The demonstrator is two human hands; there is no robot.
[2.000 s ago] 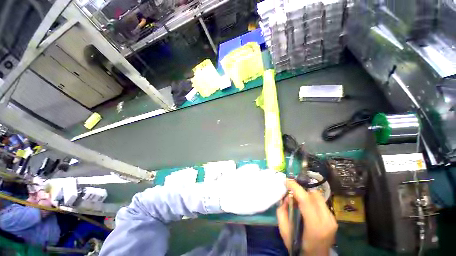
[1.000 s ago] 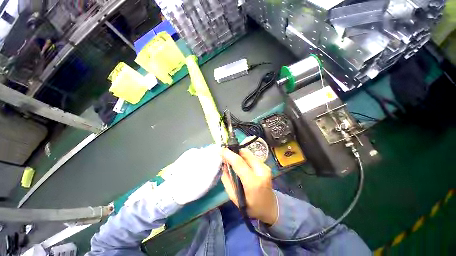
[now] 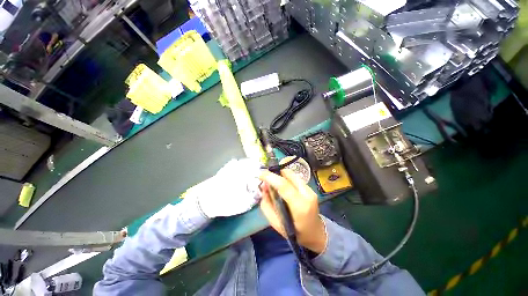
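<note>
My right hand (image 3: 295, 205), bare, is closed around the black handle of a soldering iron (image 3: 285, 222); its cable loops right to the station (image 3: 382, 167). My left hand (image 3: 230, 188), in a white glove, is beside it at the front edge of the belt, its fingertips close to the iron's front end. Whether the left hand holds a part is hidden by the glove and the right hand. A yellow-green wrapped bundle (image 3: 238, 113) lies across the belt just beyond both hands. The solder waste cup (image 3: 297, 169) is partly behind my right hand.
A white power supply unit (image 3: 260, 85) with a coiled black cord (image 3: 291, 111) lies on the belt. A solder reel (image 3: 354, 82), iron stand (image 3: 322, 148) and yellow tray (image 3: 334, 178) are at the right. Yellow-green stacks (image 3: 188, 59) and silver piles (image 3: 243, 26) are at the far side.
The view has swung right and down since the first frame. The power supply unit and its cord have shifted left along the belt since one second ago. Both hands remain together, the iron still held.
</note>
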